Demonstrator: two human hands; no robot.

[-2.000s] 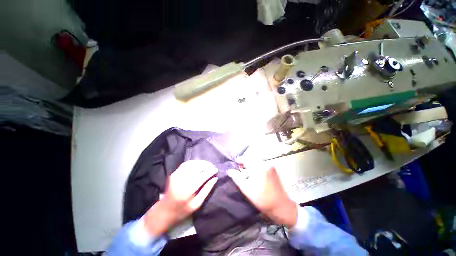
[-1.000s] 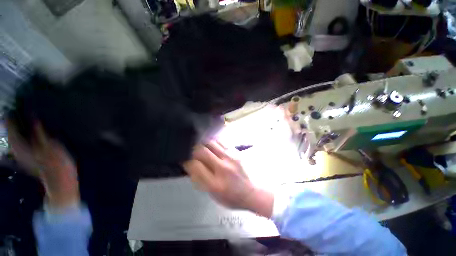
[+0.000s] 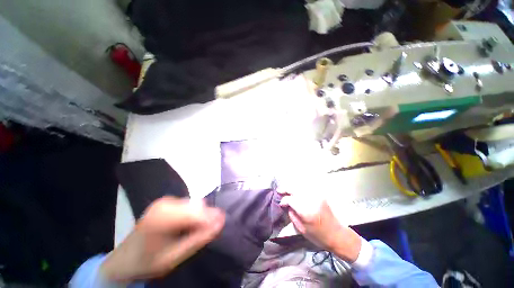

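A dark purple-grey garment cloth (image 3: 239,216) drapes over the table's front edge towards my lap. A small purple-grey panel (image 3: 230,160) lies flat beyond it, partly washed out by the lamp glare. A black strip of cloth (image 3: 151,183) lies at the table's left side. My right hand (image 3: 321,222) pinches the garment cloth at its right edge. My left hand (image 3: 169,236) is blurred, with curled fingers, over the left part of the cloth; whether it grips anything is not clear.
The sewing machine head (image 3: 417,79) with a lit display stands at the right. The lamp (image 3: 248,83) glares over the white table (image 3: 141,138). Dark scissors with yellow handles (image 3: 417,174) lie beside the machine. A black cloth heap (image 3: 225,34) is behind the table.
Both hands have come back towards the front of the table from the black cloth at the left. That cloth no longer covers the table's left part; a small panel and black strip now show there.
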